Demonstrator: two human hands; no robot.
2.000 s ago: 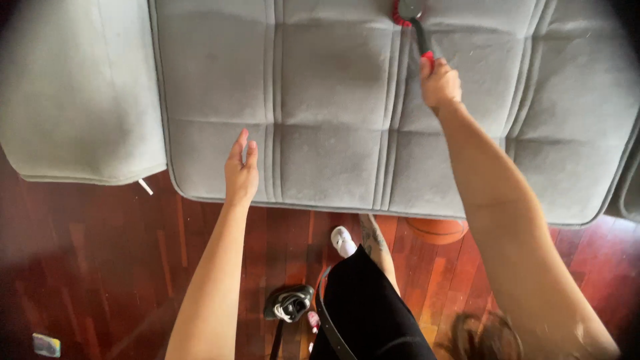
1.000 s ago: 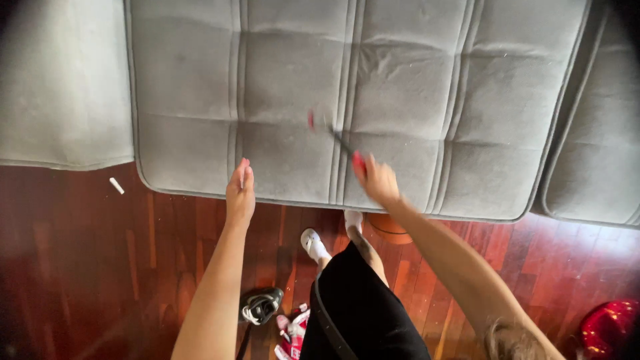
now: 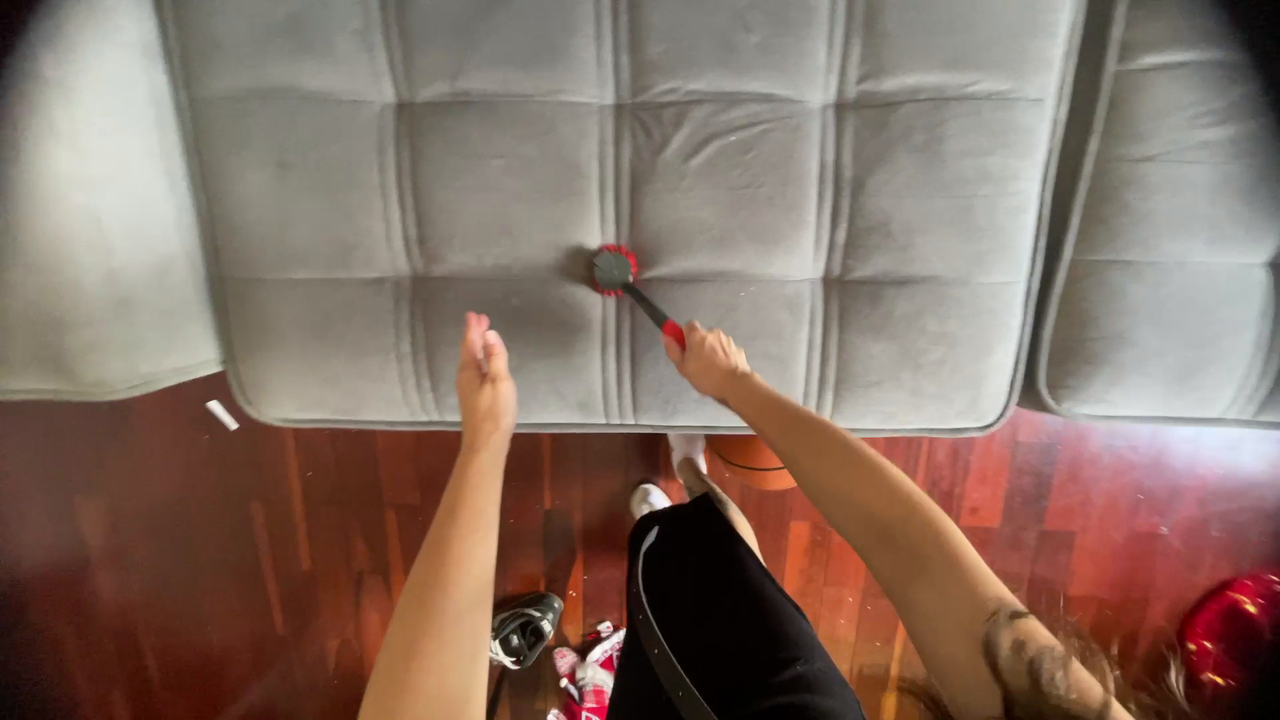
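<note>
A round-headed brush (image 3: 614,269) with red bristles and a black and red handle is over a seam of the grey tufted sofa cushion (image 3: 730,210). My right hand (image 3: 708,358) is closed around the handle's end, low over the front part of the cushion. To its left, my left hand (image 3: 486,375) is raised over the cushion's front edge with nothing in it, its fingers extended. Whether the bristles touch the fabric cannot be told.
Sofa sections flank the cushion at left (image 3: 90,230) and right (image 3: 1180,250). On the wooden floor are a dark shoe (image 3: 526,630), a red and white cloth item (image 3: 595,680), a small white strip (image 3: 222,415) and a shiny red object (image 3: 1235,630). An orange ball (image 3: 755,462) sits partly under the cushion.
From far back on the cushion, my right hand has brought the brush toward the front and left. My left hand stays empty near the front edge. The view has shifted.
</note>
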